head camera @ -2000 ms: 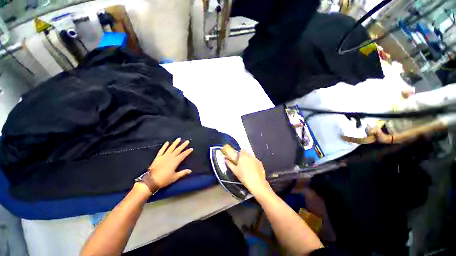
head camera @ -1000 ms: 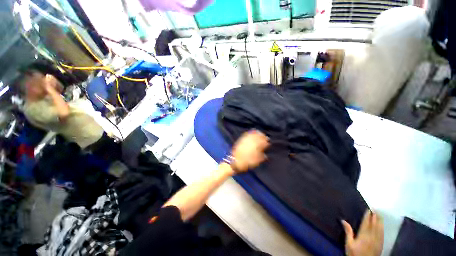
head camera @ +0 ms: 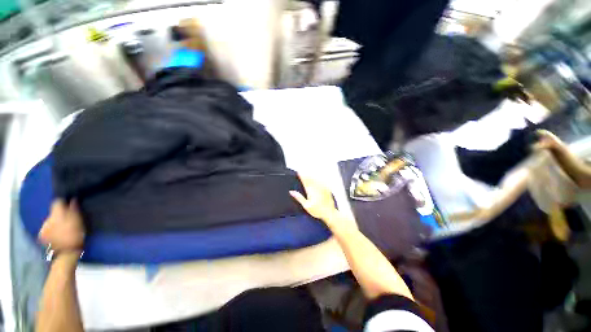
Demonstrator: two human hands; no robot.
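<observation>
A black garment (head camera: pixel 188 155) lies crumpled over the navy padded board (head camera: pixel 207 245), its front part flatter with a seam line. My left hand (head camera: pixel 63 227) is at the garment's left edge, blurred; its fingers are partly hidden and I cannot tell if they grip the cloth. My right hand (head camera: pixel 316 198) is at the garment's right end, fingers spread, thumb apart, without the iron. The steam iron (head camera: pixel 379 178) rests on the dark rest pad (head camera: pixel 389 224) to the right of my right hand.
The white table top (head camera: pixel 311 123) lies under and behind the board. More black garments (head camera: pixel 440 84) are at the back right. Another person's hand (head camera: pixel 551 144) is at the right edge by dark cloth. A light-blue piece (head camera: pixel 186 58) shows behind the garment.
The iron was in my right hand two seconds ago and now rests on the pad. My left hand has moved to the garment's left edge. The view swung left, then back right.
</observation>
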